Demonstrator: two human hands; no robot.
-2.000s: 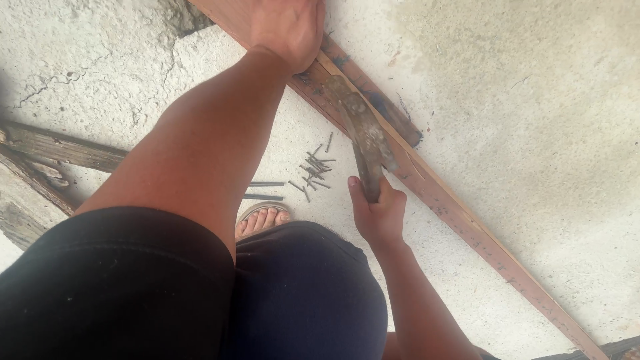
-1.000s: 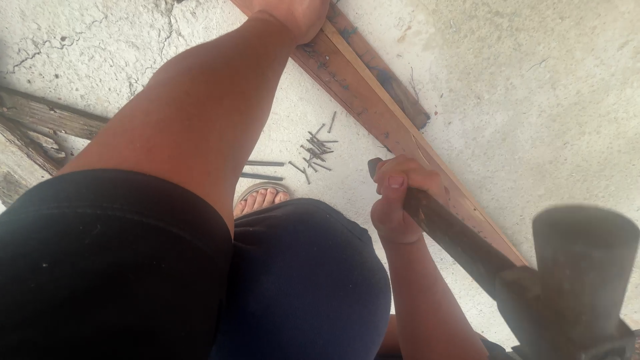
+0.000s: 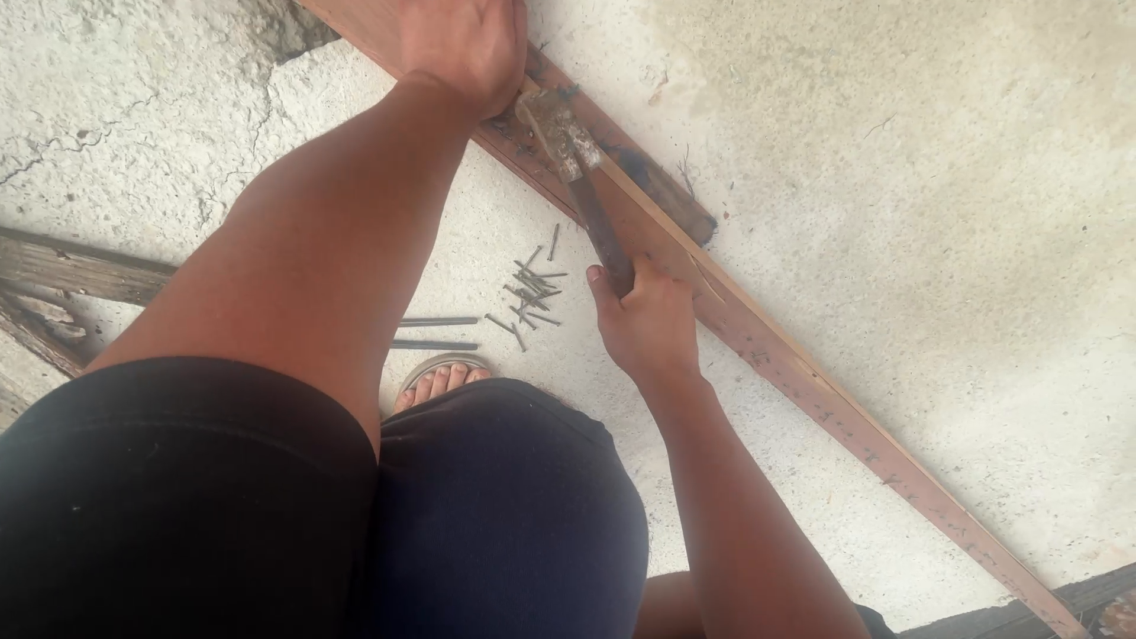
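Observation:
My right hand (image 3: 652, 315) is closed around the handle of a hammer (image 3: 599, 222). The hammer's worn metal head lies over a long reddish wooden board (image 3: 790, 373), just below my left hand (image 3: 466, 49). That left hand rests on the board near the top edge of the view; its fingertips are partly cut off, and whether it grips anything cannot be told. A thin light wood strip (image 3: 657, 209) runs along the board. Beneath them, a shorter wooden piece (image 3: 679, 200) sticks out on the right. Loose nails (image 3: 532, 288) lie in a small pile on the concrete.
Two thin dark rods (image 3: 435, 344) lie beside my sandalled foot (image 3: 439, 382). Weathered timber pieces (image 3: 84, 266) are at the left. The concrete floor (image 3: 887, 177) is cracked at the upper left. Another dark timber edge (image 3: 1003, 612) crosses the lower right corner.
One second ago the hammer was raised toward the lower right, near the camera; now its head is back over the board, close to my left hand. The left hand stays at the board.

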